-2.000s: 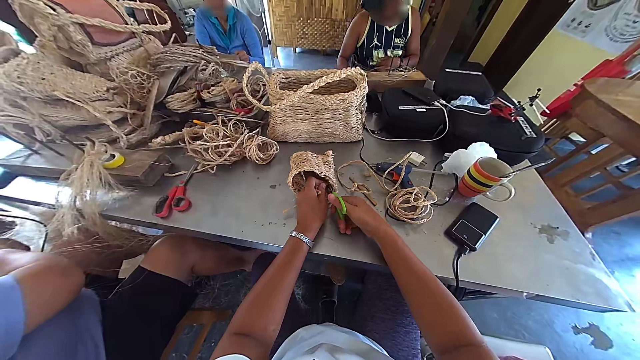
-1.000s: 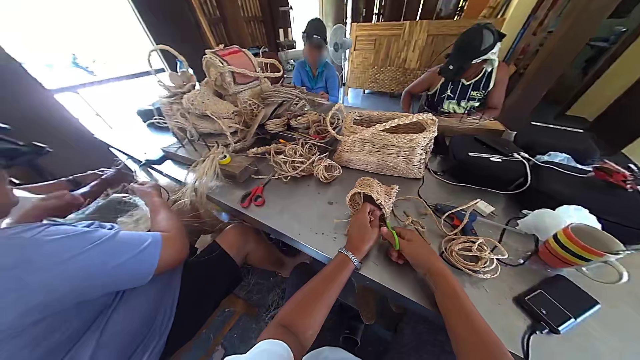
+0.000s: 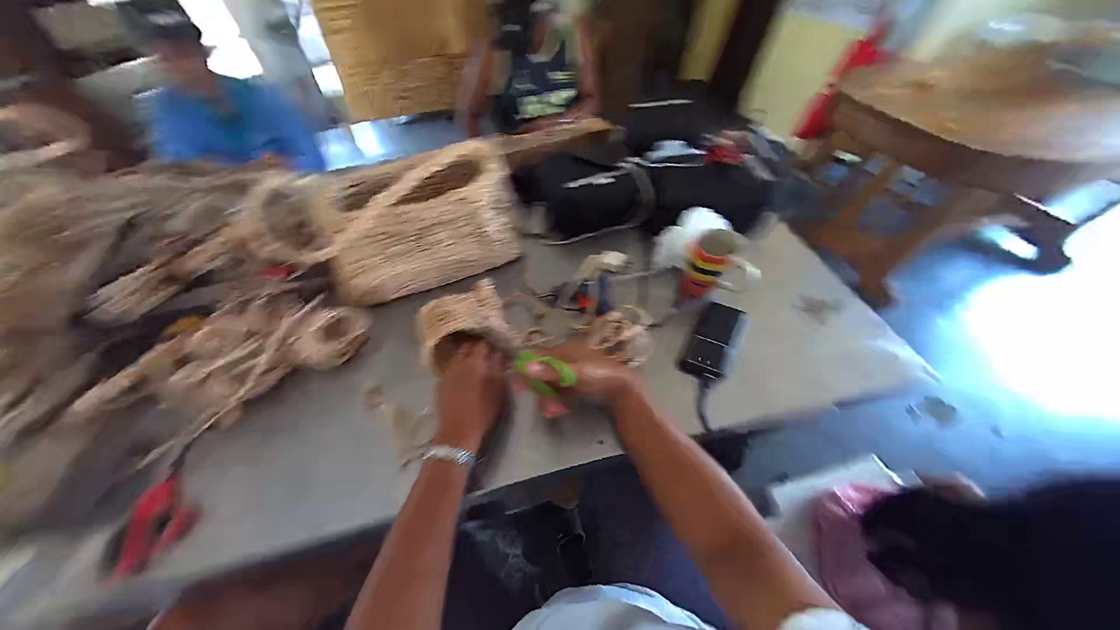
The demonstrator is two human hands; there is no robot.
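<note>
A small woven fiber basket lies on its side on the metal table, its opening toward me. My left hand is at that opening, its fingers partly inside and hidden, closed on the basket's rim. Just right of it, my right hand grips green-handled scissors; their blades cannot be made out in the blur. A larger woven handbag stands behind the small basket. A coil of braided cord lies beyond my right hand.
Red-handled scissors lie at the left, below heaped fiber cord. A striped mug and a black power bank with a cable stand at the right. Black bags lie behind. People sit across the table; another's dark hair shows lower right.
The view has swung to the right and blurred; the seated person at the left is out of view. Both hands remain at the small basket, the green-handled scissors still in my right hand.
</note>
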